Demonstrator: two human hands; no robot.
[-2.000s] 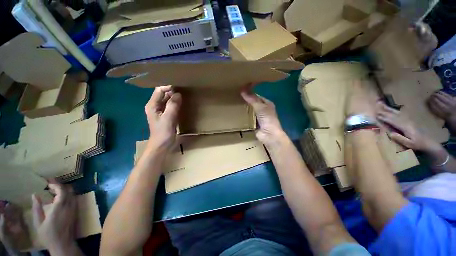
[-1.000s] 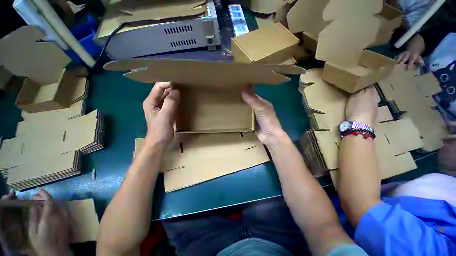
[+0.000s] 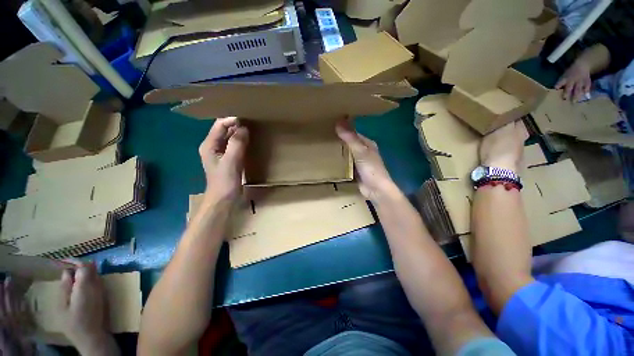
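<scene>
A partly folded box (image 3: pixel 297 154) stands in front of me with its walls up. Its lid panel (image 3: pixel 278 101) rises behind the tray, with rounded ends and notches spreading past both sides. My left hand (image 3: pixel 224 156) grips the left side wall, fingers curled over its top. My right hand (image 3: pixel 363 156) holds the right side wall, thumb at the inner back corner. Some fingers are hidden behind the walls. A flat die-cut blank (image 3: pixel 299 226) with short dark slots lies beneath the box.
Stacks of blanks (image 3: pixel 66 208) lie left and right. An open-lid box (image 3: pixel 66 135) stands at left, another at right (image 3: pixel 490 104). A closed box (image 3: pixel 366 59) and a grey vented case (image 3: pixel 222 59) are behind. Another person's arm (image 3: pixel 504 229) reaches in at right; a person's hands show at lower left.
My hands and the box have barely moved. At right, another person's hand now rests by an open-lid box that was not clearly seen two seconds ago. The hands at lower left have shifted.
</scene>
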